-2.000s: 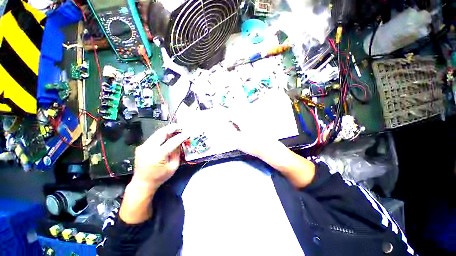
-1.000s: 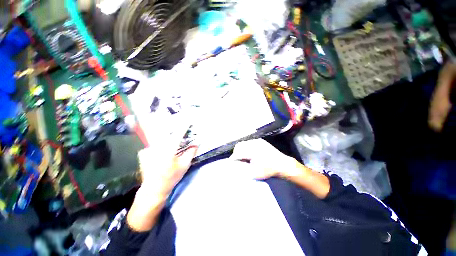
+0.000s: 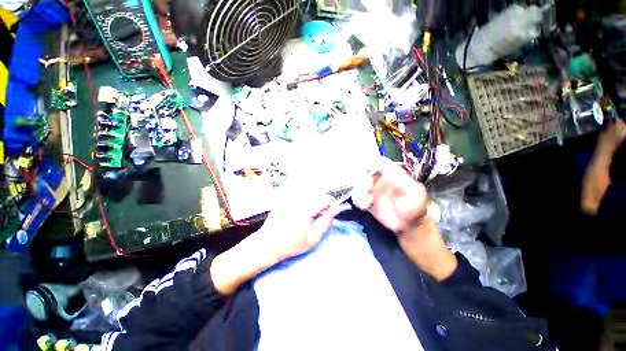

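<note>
My left hand (image 3: 298,230) is over the near edge of the bright white sheet (image 3: 309,151), fingers pointing right and bent together. My right hand (image 3: 395,199) is beside it at the sheet's near right corner, fingers curled and slightly blurred. A small dark grey patch (image 3: 340,194) shows between the fingertips; glare hides whether it is a held part or the sheet's dark edge. Small circuit boards (image 3: 322,118) lie on the sheet's far half. A small part with a reddish wire (image 3: 248,173) lies on its left side.
A multimeter (image 3: 127,34), fan grille (image 3: 257,31) and orange-handled tool (image 3: 350,63) are behind. Board clusters (image 3: 110,134) lie left; a red lead (image 3: 206,161) runs down beside the sheet. Tangled wires (image 3: 432,103), a grid tray (image 3: 515,110) and another person's arm (image 3: 600,171) are right.
My hands have come closer together; the left moved right, off the sheet's left part, and the right rose and curled. The camera view has shifted and sharpened since one second ago.
</note>
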